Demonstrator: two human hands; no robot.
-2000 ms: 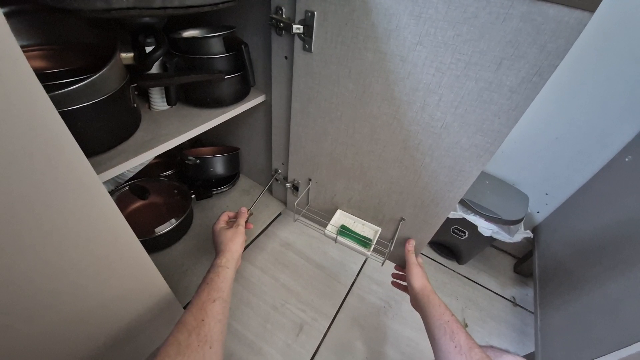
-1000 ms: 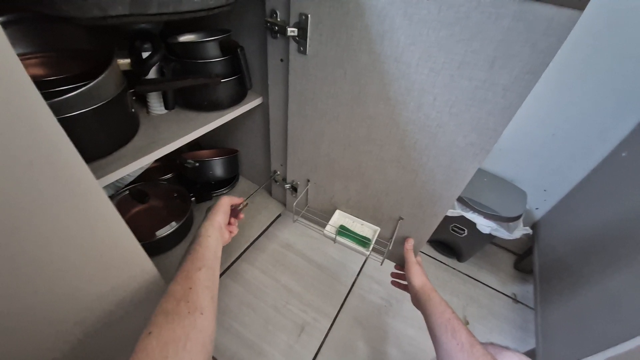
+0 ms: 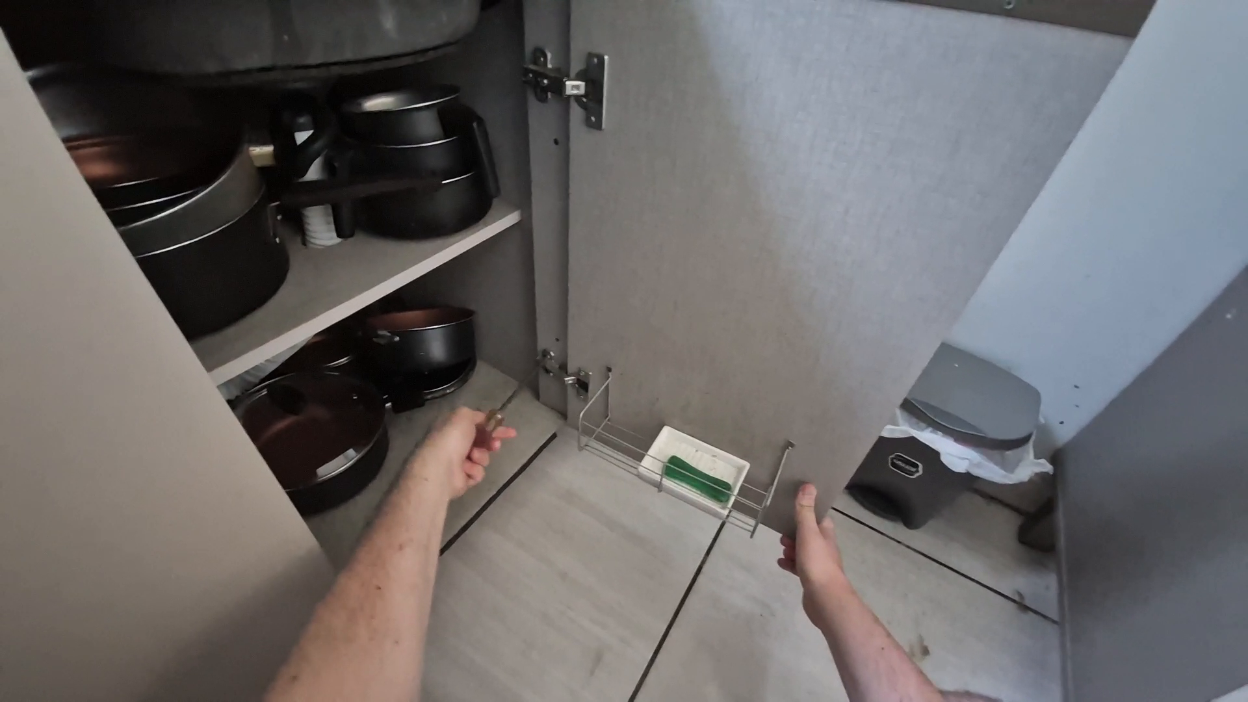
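My left hand grips the handle of a screwdriver, whose thin shaft points up toward the lower cabinet hinge; whether the tip touches it I cannot tell. My right hand is at the bottom outer corner of the open cabinet door, thumb on the inner face and fingers curled behind the edge. Between the hands, a wire rack on the door holds a white tray with a green object in it. The upper hinge joins door and cabinet side.
Dark pots stand on the cabinet shelf, under a sink basin. More pans sit on the cabinet floor. A grey pedal bin with a white liner stands behind the door at right, near a grey panel.
My right hand, open beside the door's edge before, has closed around its bottom corner. The screwdriver in my left hand now points more steeply upward.
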